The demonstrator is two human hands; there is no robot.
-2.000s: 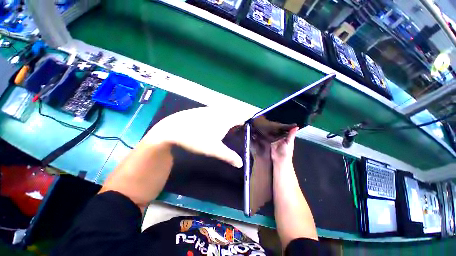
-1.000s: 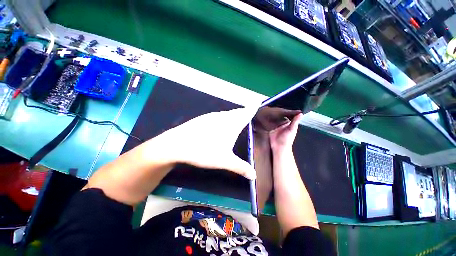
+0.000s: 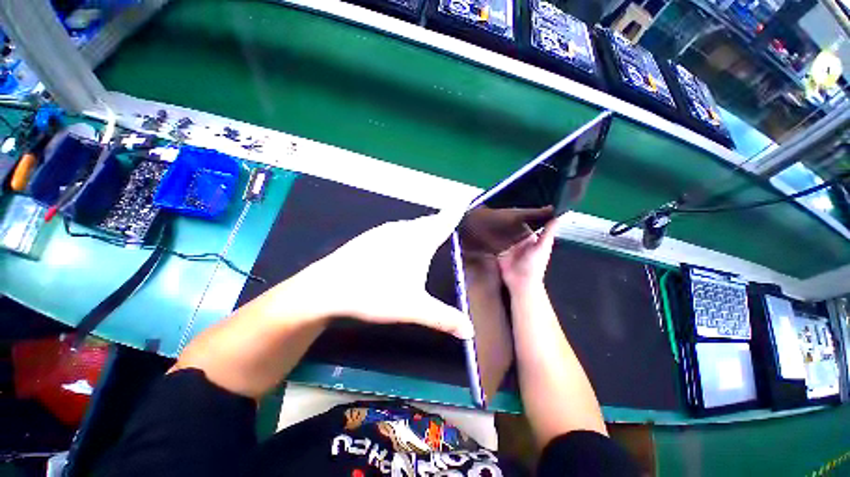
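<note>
A thin dark laptop is held open on its side above the black mat. Its base stands edge-on towards me, and its glossy lid angles away to the upper right. My left hand, very bright in the picture, grips the laptop's left side near the hinge, thumb along the edge. My right hand is at the inner side near where lid and base meet, and is mirrored in the glossy surface. Its exact contact is hard to tell.
Blue parts bins with small parts and a black cable lie left. Trays with laptop parts stand right. A small black device on a bendy arm hangs behind the mat. Opened units line the rear shelf.
The laptop has shifted slightly and tilted a little between frames, with both hands staying at it. My left hand sits further down its edge than two seconds ago. The view has swung a little.
</note>
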